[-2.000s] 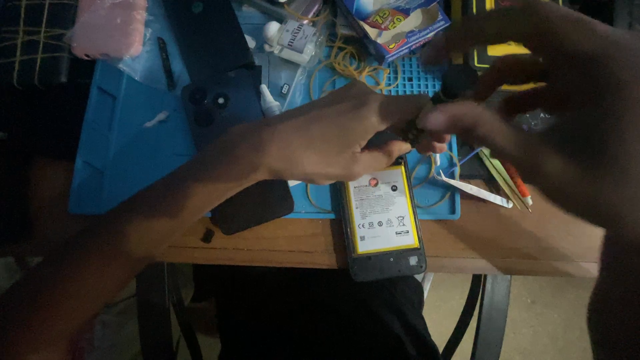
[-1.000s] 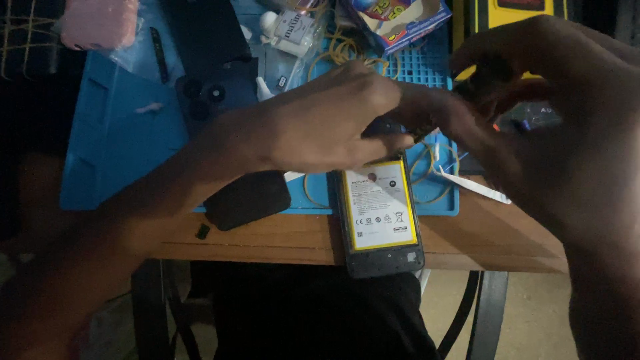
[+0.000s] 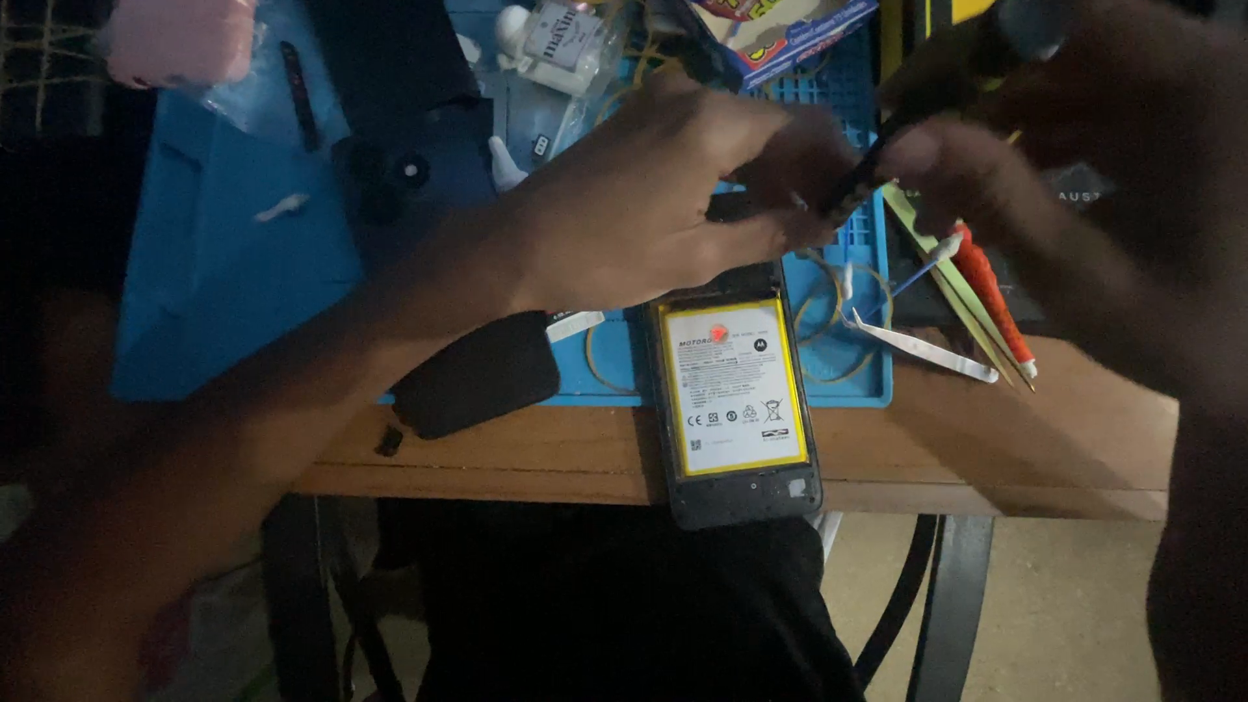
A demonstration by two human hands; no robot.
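An opened smartphone (image 3: 746, 502) with a white, yellow-edged battery (image 3: 736, 390) lies over the front edge of a blue work mat (image 3: 244, 253). My left hand (image 3: 673, 195) is above its upper end, fingers closed on a small dark part (image 3: 853, 190) that I cannot identify. Up at the right, my right hand (image 3: 1033, 166) is blurred and holds a dark tool (image 3: 941, 83), whose kind is unclear; its lower end meets the small part at my left fingertips. The top of the phone is partly hidden under my left hand.
White tweezers (image 3: 926, 351), a red-orange tool (image 3: 990, 292) and cotton swabs (image 3: 944, 252) lie to the right. A black phone-shaped panel (image 3: 483, 375) rests left of the phone. Behind are a candy box (image 3: 790, 39), a small bottle (image 3: 561, 49) and a pink case (image 3: 180, 39).
My right hand has shifted up since one second ago, uncovering the red-orange tool and the swabs. My left hand stays over the phone's upper end.
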